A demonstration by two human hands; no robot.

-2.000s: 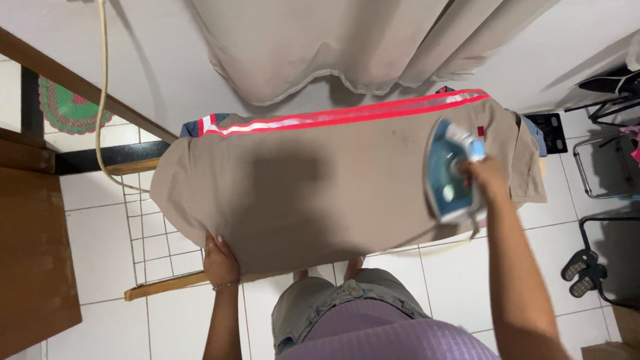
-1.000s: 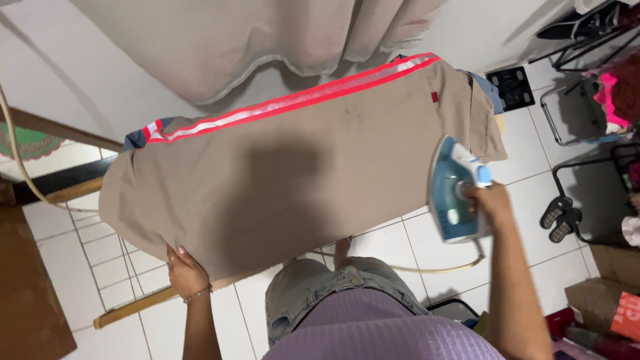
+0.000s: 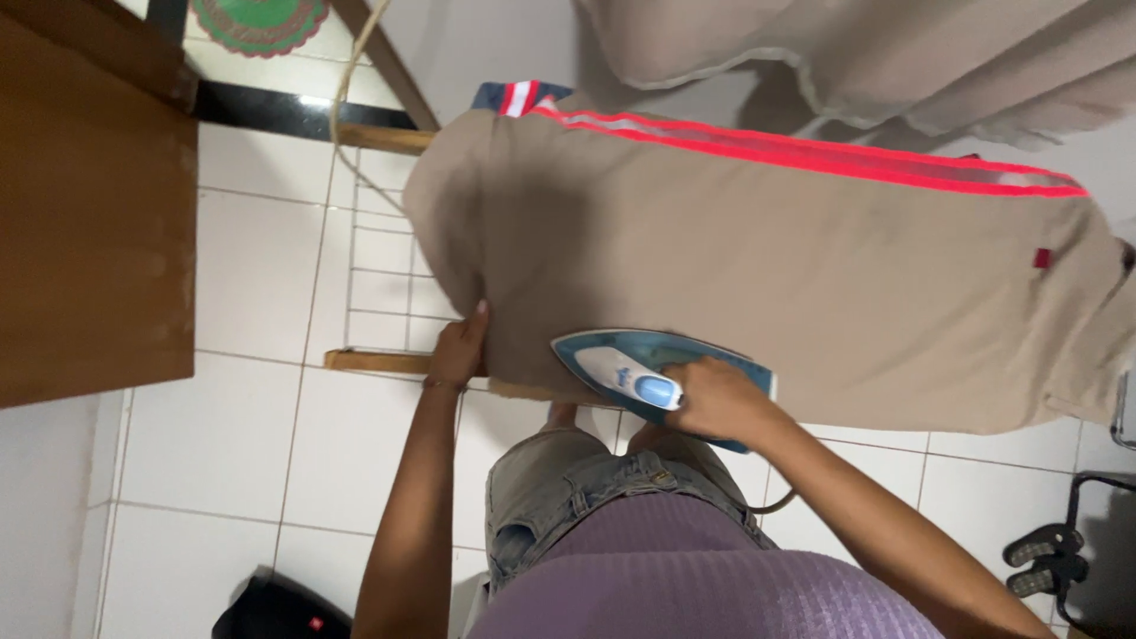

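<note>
A beige garment with a red-and-white stripe along its far edge lies spread over an ironing board. My right hand grips the handle of a blue and white clothes iron, which rests near the garment's near edge with its tip pointing left. At the left, my left hand is at the garment's near edge by the board's rounded end; its fingertips touch the cloth, and whether they pinch it is unclear. Part of the cord shows below my right wrist.
A wooden cabinet stands at the left. The board's wooden leg bar and wire rack show beside its left end. A pale curtain hangs behind the board. Black sandals are at the lower right, a black item at the lower left.
The iron in my right hand has moved left along the garment's near edge, and its tip has turned to the left. The view has shifted left.
</note>
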